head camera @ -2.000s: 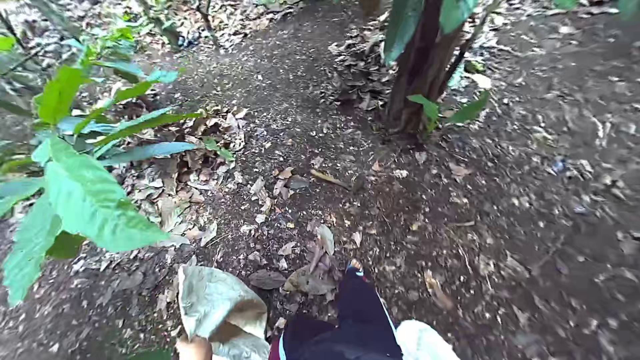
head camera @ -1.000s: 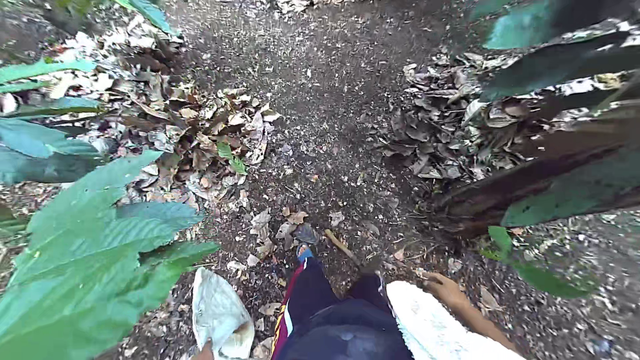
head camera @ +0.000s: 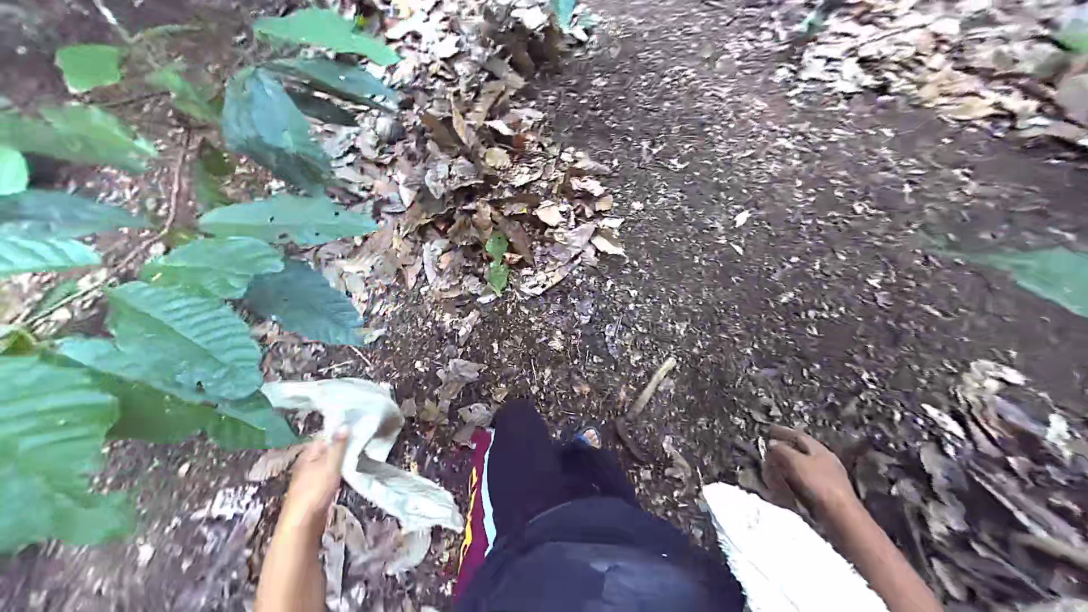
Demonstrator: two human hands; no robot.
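Observation:
My left hand (head camera: pixel 320 467), low on the left, grips a pale crumpled cloth or sack (head camera: pixel 374 442) that hangs toward my leg. On the right, my right hand (head camera: pixel 803 467) hangs over the ground with its fingers partly curled; whether it holds anything is not clear. Between that arm and my dark clothing lies a white cloth (head camera: pixel 786 552), its lower part cut off by the frame. A sandalled foot (head camera: pixel 588 437) shows in front of my dark trousers (head camera: pixel 527 459).
Leafy green branches (head camera: pixel 183 336) reach in from the left, close to the cloth. Dry leaves (head camera: pixel 510 204) are heaped beyond, with more leaf litter (head camera: pixel 960 467) at the right. A short stick (head camera: pixel 653 387) lies on the dark soil (head camera: pixel 731 280) ahead of my foot.
The view has shifted a lot, and the tree trunk at the right is out of sight. My left hand and forearm have come further into view with the pale cloth.

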